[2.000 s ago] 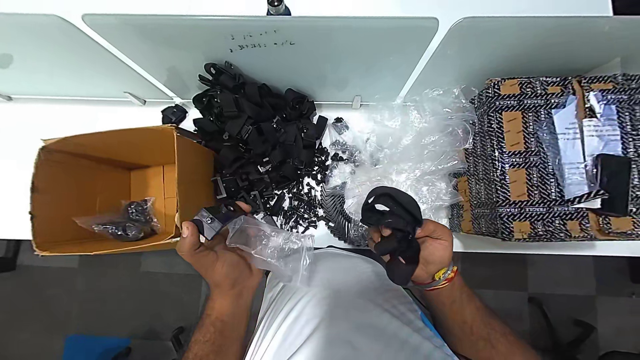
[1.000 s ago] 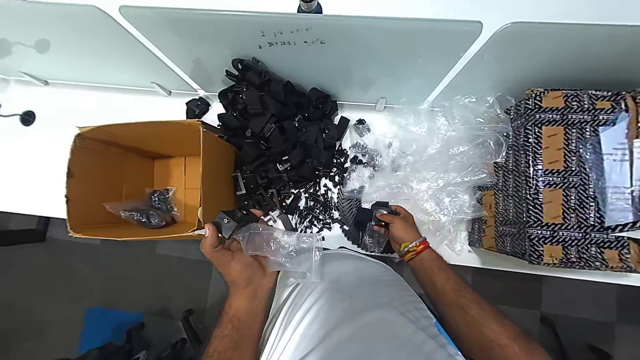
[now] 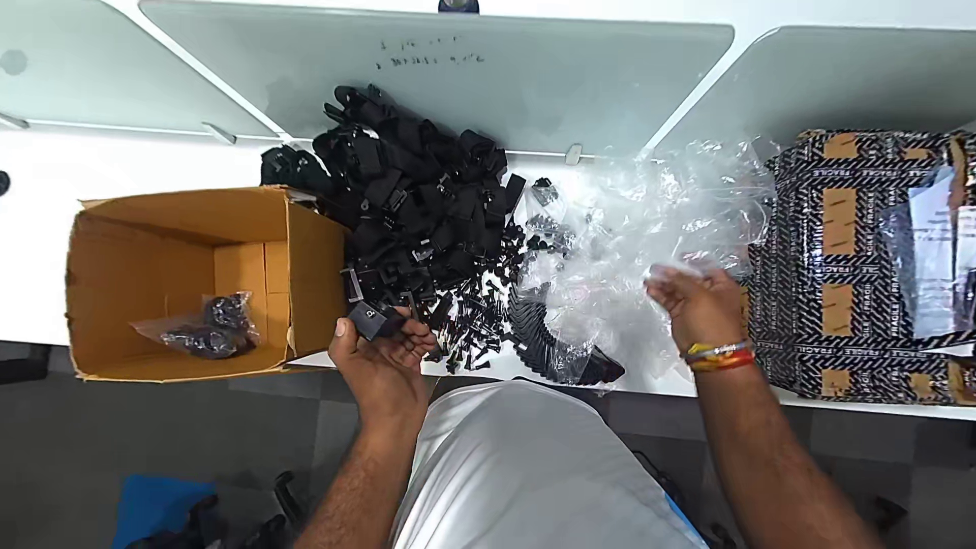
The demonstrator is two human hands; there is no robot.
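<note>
My left hand [image 3: 385, 358] holds a small black plastic part [image 3: 371, 320] with a light mark on it, just right of the cardboard box. My right hand [image 3: 698, 301] is over the heap of clear plastic bags [image 3: 648, 229], its fingertips on thin clear plastic; the grip is blurred. Between the hands lie a big pile of black straps with buckles [image 3: 427, 191], scattered small black screws and fittings [image 3: 473, 328], and a fanned row of flat black pieces [image 3: 537, 328], partly covered by clear plastic.
An open cardboard box [image 3: 316, 282] on the left holds bagged black parts [image 3: 210, 332]. To the right stands a large parcel [image 3: 801, 229] wrapped in black-and-white tape with papers on top. Frosted glass panels [image 3: 488, 84] run along the back of the white desk.
The clear bag has left my left hand, which keeps the black part. My right hand has moved from the fanned black pieces to the plastic bags, and the black strap it held two seconds ago is gone from it.
</note>
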